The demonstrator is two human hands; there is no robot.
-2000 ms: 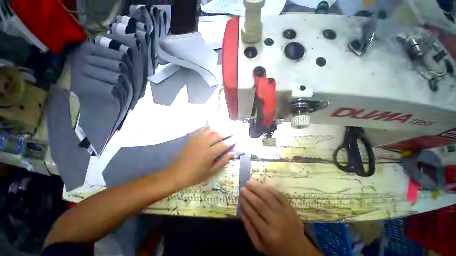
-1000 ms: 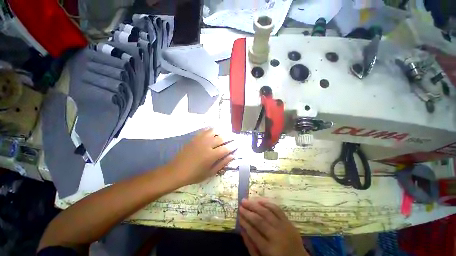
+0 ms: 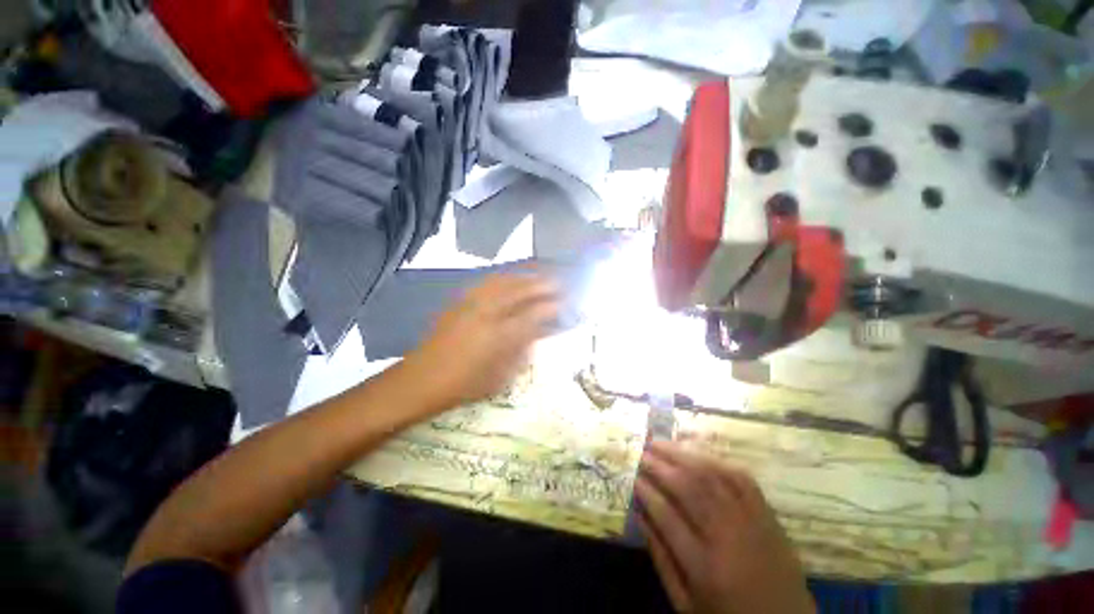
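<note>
A grey cut piece lies flat left of the needle area. My left hand rests on its near right part, fingers spread towards the lamp glare. A narrow grey strip runs from below the needle area towards the table's front edge. My right hand lies over the strip, fingers together, holding it against the table; the cloth under the fingers is mostly hidden. The sewing machine has a red end cover and a red take-up guard. The glare hides the presser foot.
A bundle of grey layers and a long grey piece lie at the left. Loose grey and pale pieces lie behind my left hand. Black-handled scissors lie right. A pink-handled tool is at the right edge.
The whole view has shifted, so the machine and bundle sit further right. My left hand and the grey piece under it have moved back, away from the strip's end. My right hand stays on the strip.
</note>
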